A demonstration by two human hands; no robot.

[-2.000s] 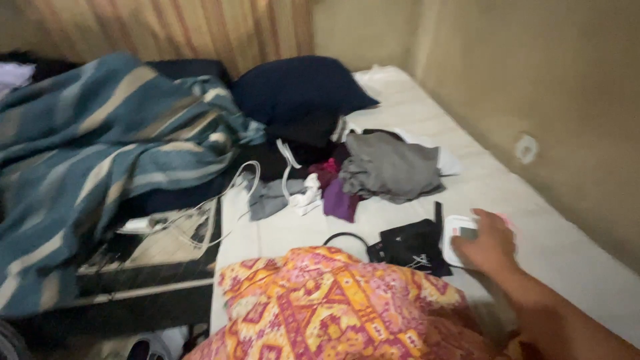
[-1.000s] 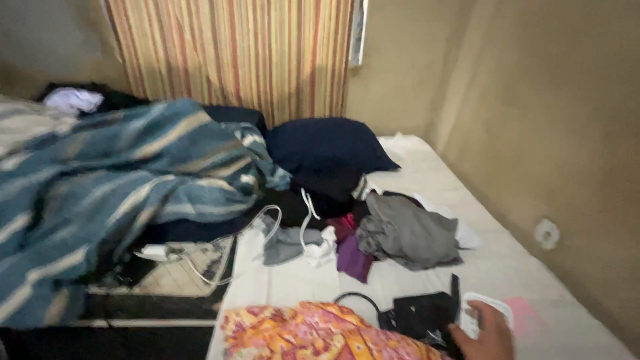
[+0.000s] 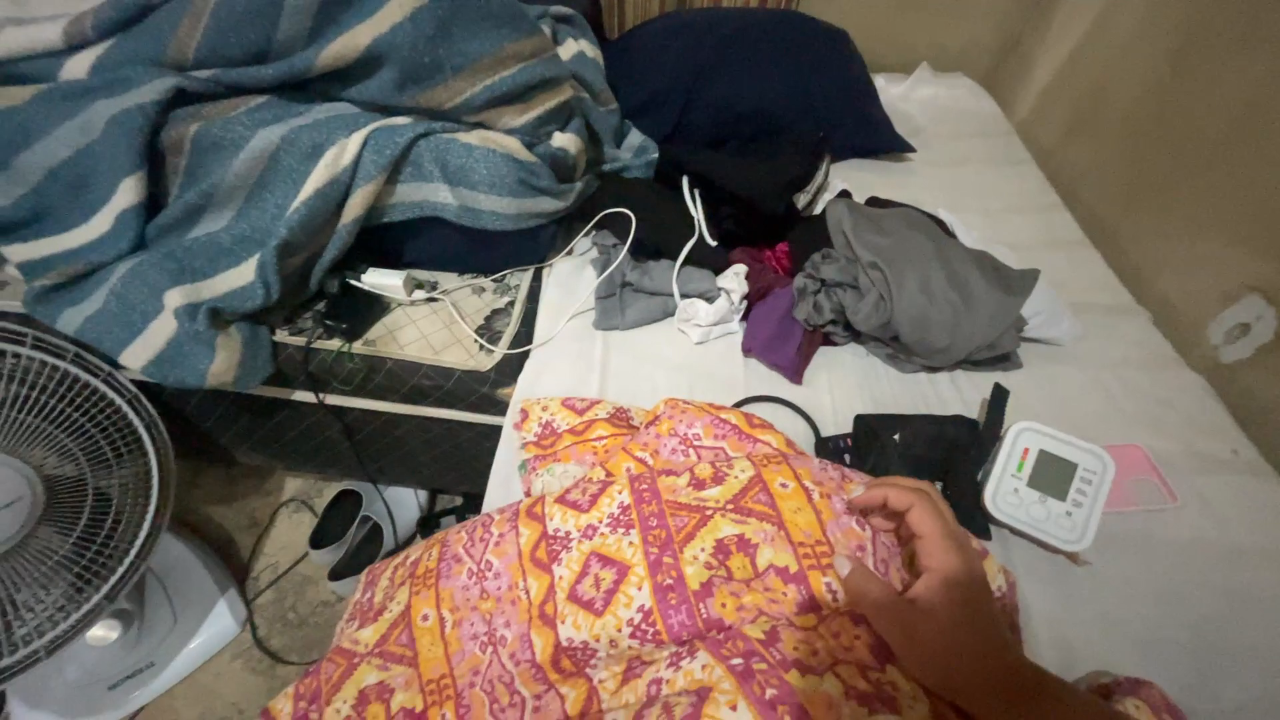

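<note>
My right hand (image 3: 925, 585) rests on the orange and magenta patterned cloth (image 3: 640, 560) at the lower middle, its fingers curled and a little apart. Whether it pinches the cloth cannot be told. Right of the hand, on the white sheet, lies a white blood pressure monitor (image 3: 1050, 485) with a grey blank display, partly over a pink phone case (image 3: 1145, 478). A black blood pressure cuff (image 3: 915, 445) with a black tube (image 3: 785, 402) lies just beyond the hand. My left hand is not in view.
Grey clothing (image 3: 910, 285), a purple cloth (image 3: 780, 340) and a white cable (image 3: 630, 250) lie farther back, near a dark blue pillow (image 3: 750, 80). A striped blanket (image 3: 300, 150) covers the left bed. A fan (image 3: 60, 500) and shoes (image 3: 360, 530) stand on the floor at left.
My right hand was at the blood pressure monitor in both earlier frames; it has let go and moved left onto the patterned cloth. The view has tilted down.
</note>
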